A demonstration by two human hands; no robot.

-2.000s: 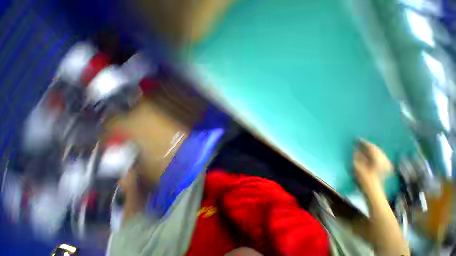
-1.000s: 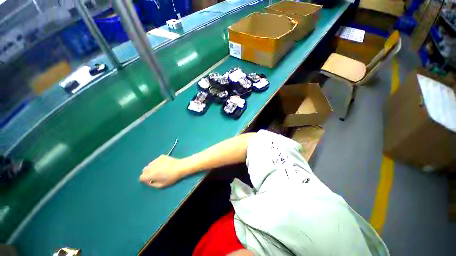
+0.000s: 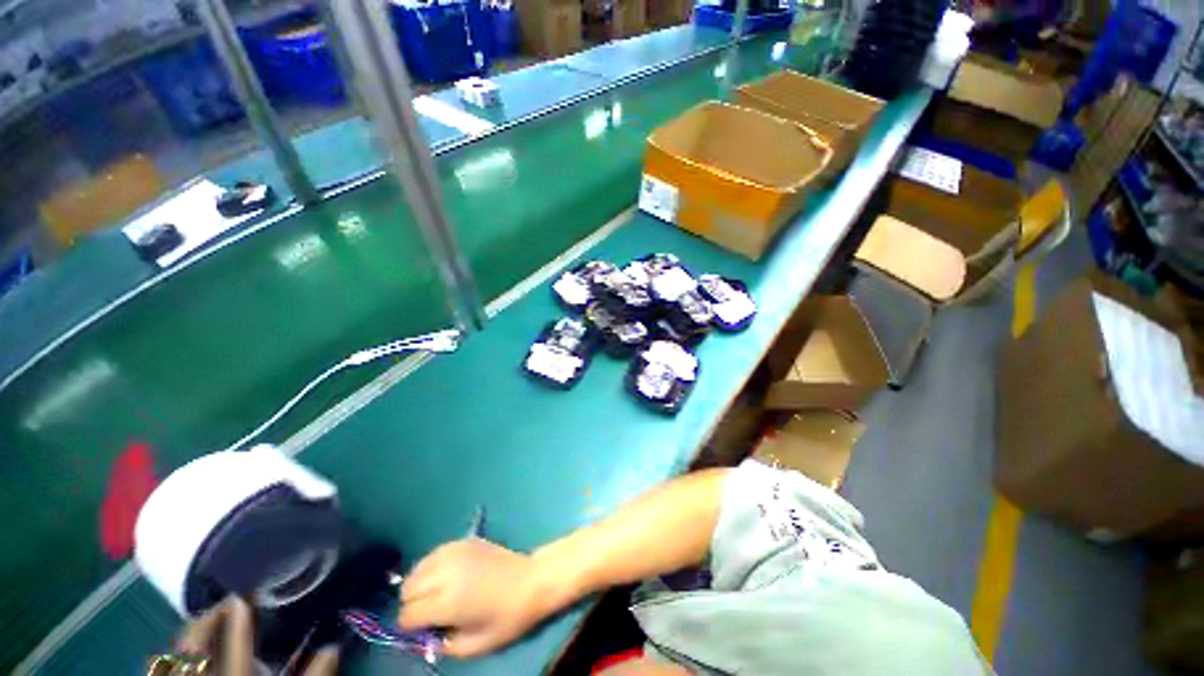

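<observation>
A large white rounded camera body [image 3: 172, 528] with a dark open housing [image 3: 271, 544] lies at the lower left of the bench. My left hand [image 3: 227, 643] holds it from below, partly cut off by the bottom edge. Thin coloured wires [image 3: 376, 631] run from the dark part towards my right hand. My right hand [image 3: 478, 597] is closed on a thin tool [image 3: 478, 523] whose tip sticks up past the knuckles. Its fingertips are beside the wires; whether they grip them I cannot tell. A white cable [image 3: 317, 380] runs behind the body to a plug at the bench edge.
Several black front modules [image 3: 663, 372] with white-silver insides lie in a cluster ahead on the green bench [image 3: 528, 456]. Open cardboard boxes [image 3: 726, 172] stand beyond. A metal post [image 3: 420, 198] rises at the back edge. A chair [image 3: 911, 255] and floor boxes are at the right.
The white camera body, its wires and cable now lie on the bench, with my left hand at it. My right hand is now beside the wires. The view has shifted from the blurred crate side.
</observation>
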